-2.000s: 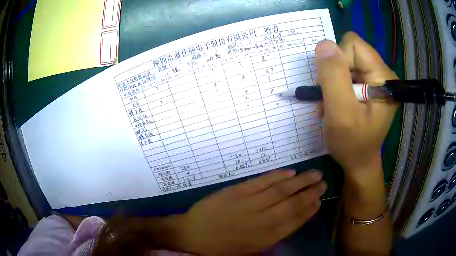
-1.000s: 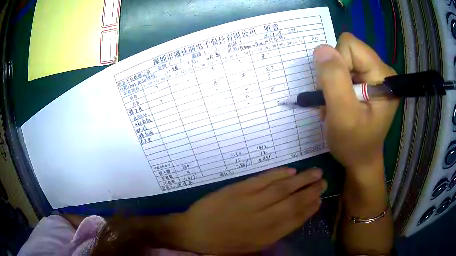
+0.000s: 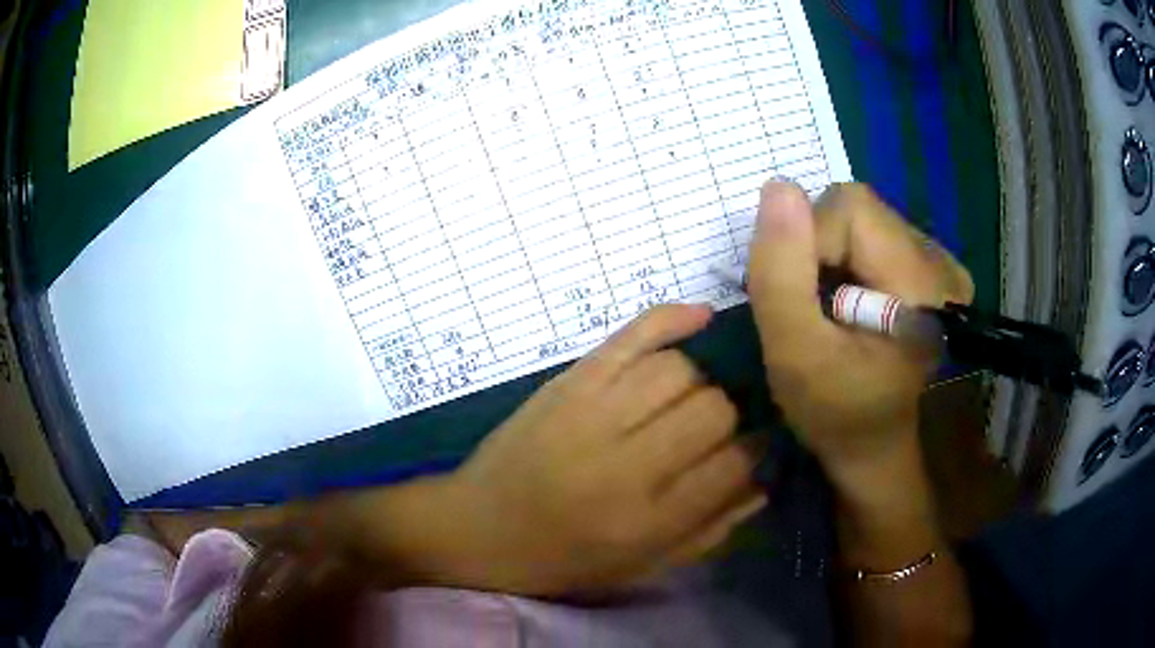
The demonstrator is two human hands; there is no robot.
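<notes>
The inspection record sheet lies on the green mat, its printed grid at the right and its left part blank. My right hand holds the gel pen, with a black barrel and a white band with red print. The pen tip is over the lower right part of the grid; whether it touches the paper I cannot tell. My left hand is bare and holds nothing visible. Its index fingertip is at the sheet's lower edge, and its other fingers are bent.
Yellow backing paper with a red-framed label lies at the upper left. The foam tray stack with ringed discs stands along the right edge. A blue tape line runs on the mat beside it.
My right hand and the pen have moved down to the lower part of the grid. My left fingers have gone from outstretched to bent, the index at the sheet's edge. The view has shifted somewhat.
</notes>
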